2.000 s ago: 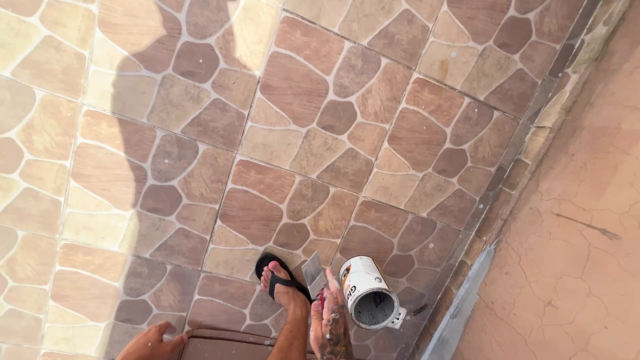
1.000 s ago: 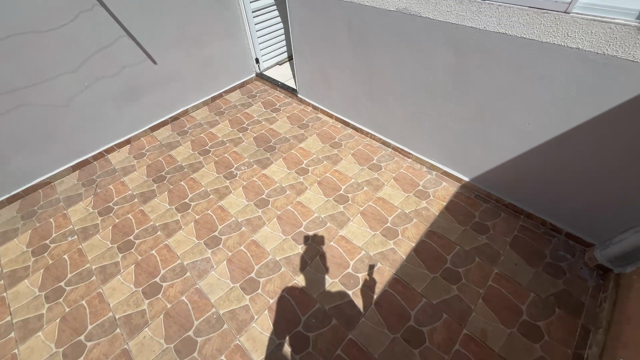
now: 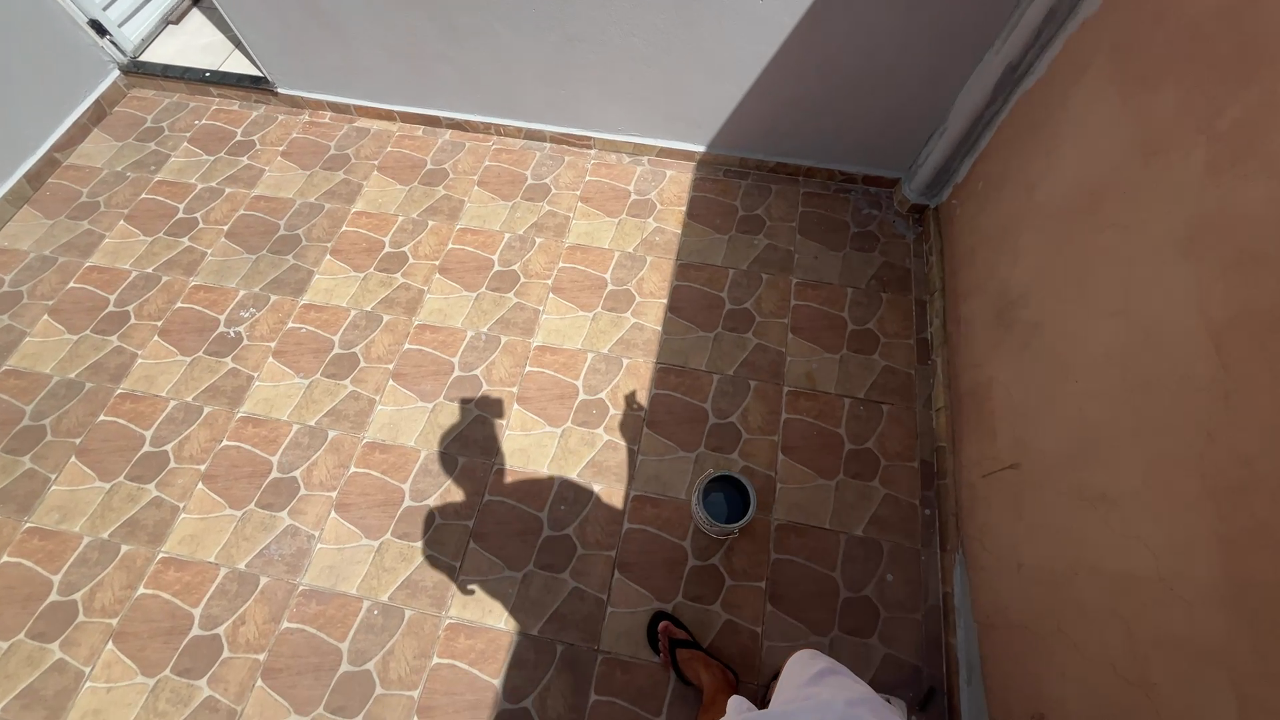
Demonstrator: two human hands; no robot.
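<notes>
Neither my left hand nor my right hand is in the head view; only my shadow [image 3: 540, 520] falls on the floor, with a raised hand shape at its right. An open paint can [image 3: 724, 503] with a wire handle stands upright on the shaded tiles, dark inside. Just below it is my foot in a black flip-flop [image 3: 690, 655]. White cloth [image 3: 815, 690] covers part of the bottom edge. Whatever the hands hold is hidden.
Stone-pattern floor tiles [image 3: 400, 380] reach a grey wall [image 3: 500, 60] at the back. A terracotta-coloured wall [image 3: 1120, 380] rises on the right, with grey paint along its edges. A doorway with a dark sill [image 3: 195, 74] is at the upper left.
Two seconds ago a hand with a brush was beside the tilted can; now the can stands upright and no hand shows. The view has swung up, then partly back down.
</notes>
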